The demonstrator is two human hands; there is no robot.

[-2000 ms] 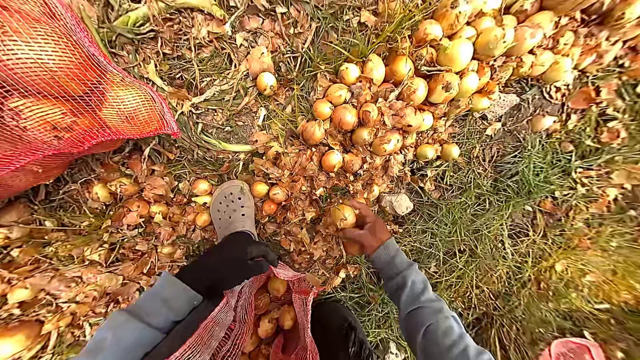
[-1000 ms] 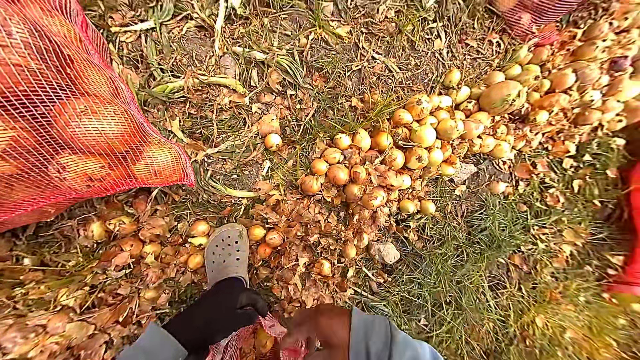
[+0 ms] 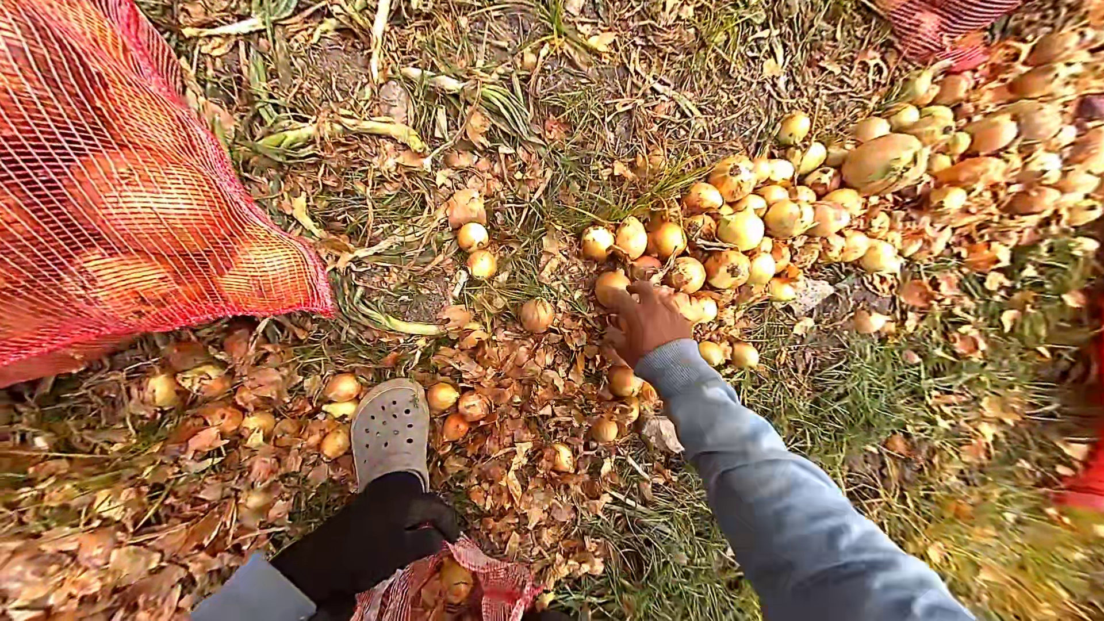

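My right hand point(image 3: 647, 321), bare below a grey-blue sleeve, reaches down at the near left edge of a pile of onions point(image 3: 740, 230). Its fingers are apart and touch or nearly touch an onion point(image 3: 611, 287); no closed grip shows, and the palm is hidden. At the bottom, a red mesh bag point(image 3: 509, 586) stands with its mouth up and an onion point(image 3: 455, 580) visible inside. My left hand point(image 3: 431, 519) seems to be in a black glove beside the bag's rim. It blends with the dark trouser leg, so its grip is unclear.
A large filled red mesh sack point(image 3: 155, 198) lies at the upper left. My grey perforated clog point(image 3: 392, 431) is planted among loose onions and dry skins. Another red mesh bag point(image 3: 944, 26) shows at the top right. A stone point(image 3: 662, 434) lies below my right hand.
My right hand held an onion low over the ground, then was at the mesh bag's mouth. Now it is farther forward, at the onion pile. The view has shifted.
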